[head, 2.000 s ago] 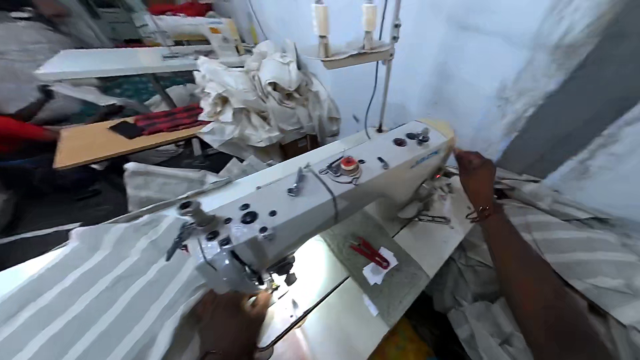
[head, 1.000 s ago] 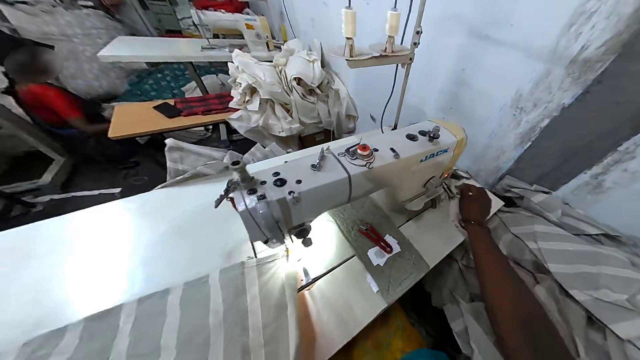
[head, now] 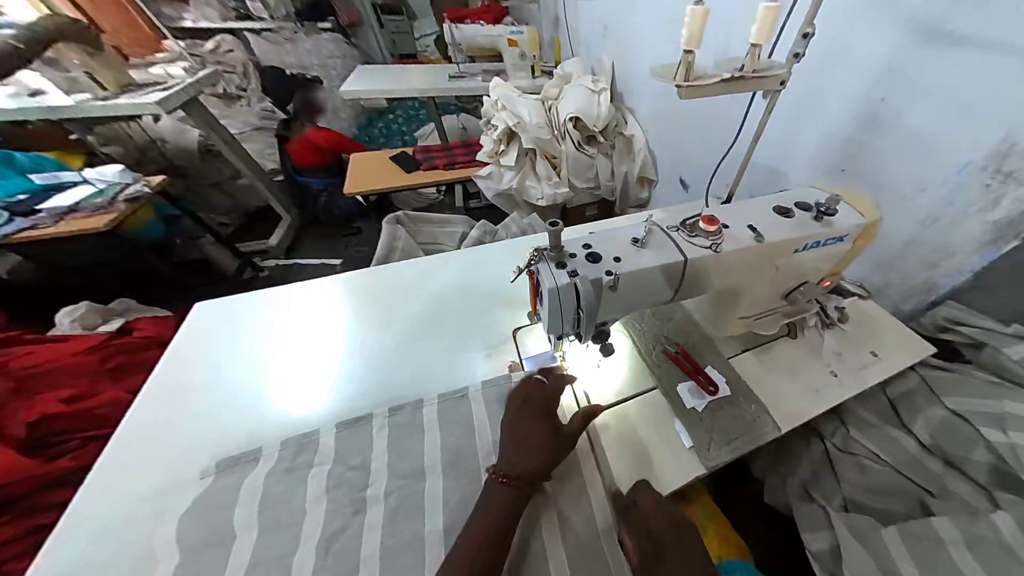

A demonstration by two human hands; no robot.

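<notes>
Grey-and-white striped fabric (head: 400,464) lies on the white sewing table, its upper edge running to the needle area of a Jack sewing machine (head: 640,272). My left hand (head: 544,424) rests palm down on the fabric beside the lit presser-foot area, thumb spread to the right. A ring and a beaded bracelet show on it. My right hand (head: 656,528), blurred and dark, is at the fabric's right edge by the table front; its fingertips are partly hidden, and its grip is unclear. Red thread snips (head: 690,370) lie on white scraps on the machine bed's grey plate.
More striped fabric (head: 896,464) is heaped at right. Thread cones (head: 694,28) stand behind the machine. Red cloth (head: 88,400) lies at left. Beyond the table are a pile of cream fabric (head: 568,136), a person in red (head: 320,148) and another sewing machine (head: 496,44).
My right hand has left the machine's right end and come to the table front. The striped fabric's upper edge now lies near the needle, with my left hand on it. The view has shifted.
</notes>
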